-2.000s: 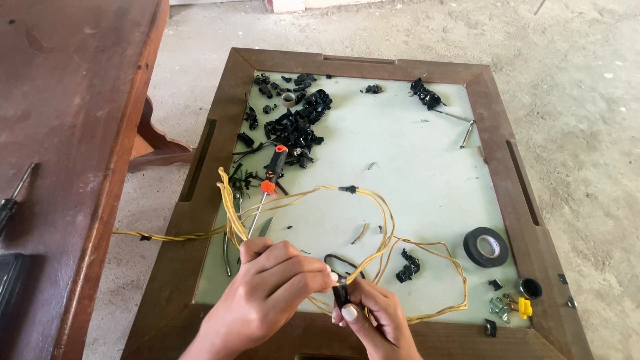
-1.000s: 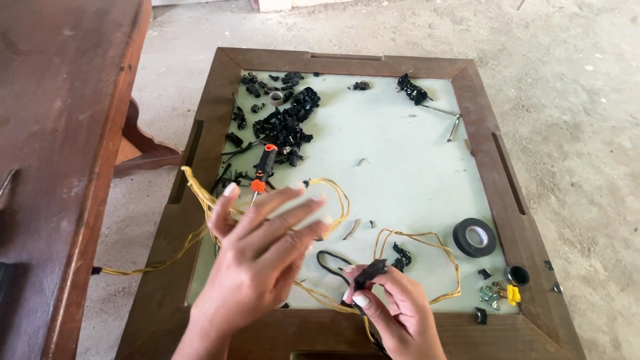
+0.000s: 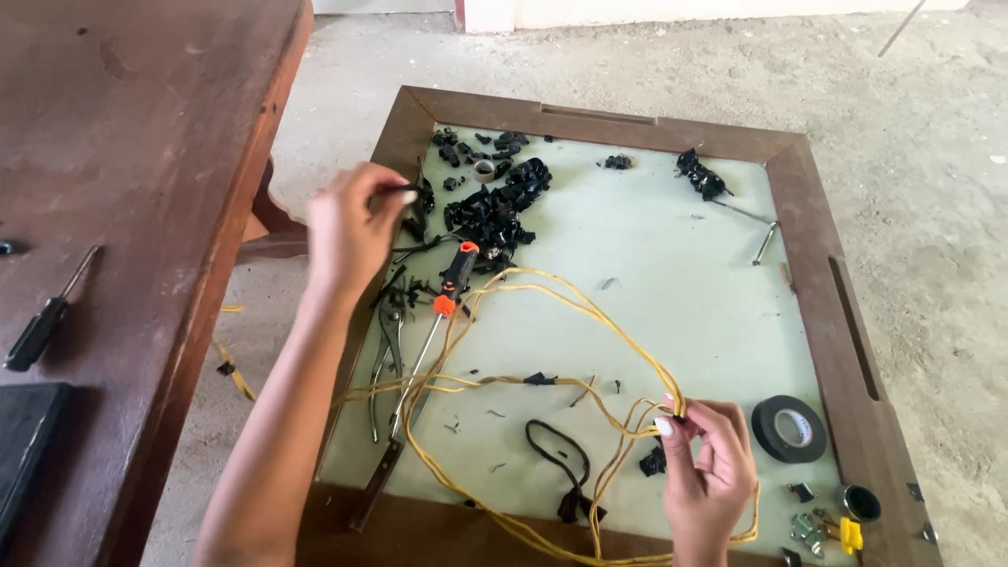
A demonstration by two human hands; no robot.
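My left hand [image 3: 358, 224] is raised over the table's left frame, a small dark piece pinched between thumb and fingertips. My right hand [image 3: 705, 465] pinches a bundle of yellow wires [image 3: 587, 307] at a black-taped spot, at the lower right. The wires loop across the pale tabletop, with a black tape wrap [image 3: 540, 379] on one run. A black cord loop [image 3: 563, 457] lies just left of my right hand. An orange-and-black screwdriver [image 3: 457, 276] and slip-joint pliers [image 3: 387, 346] lie at the left, near a knife with a dark handle [image 3: 378, 480].
A heap of black tape scraps [image 3: 496, 209] covers the upper left. A black tape roll [image 3: 789, 429], a yellow part [image 3: 850, 535] and small metal hardware [image 3: 807, 531] sit at the right. A darker wooden table [image 3: 142, 197] at left holds another screwdriver [image 3: 39, 327].
My left hand has moved up and left, toward the scrap heap. The black cord loop, held by my right hand earlier, now lies on the tabletop, and that hand holds yellow wires.
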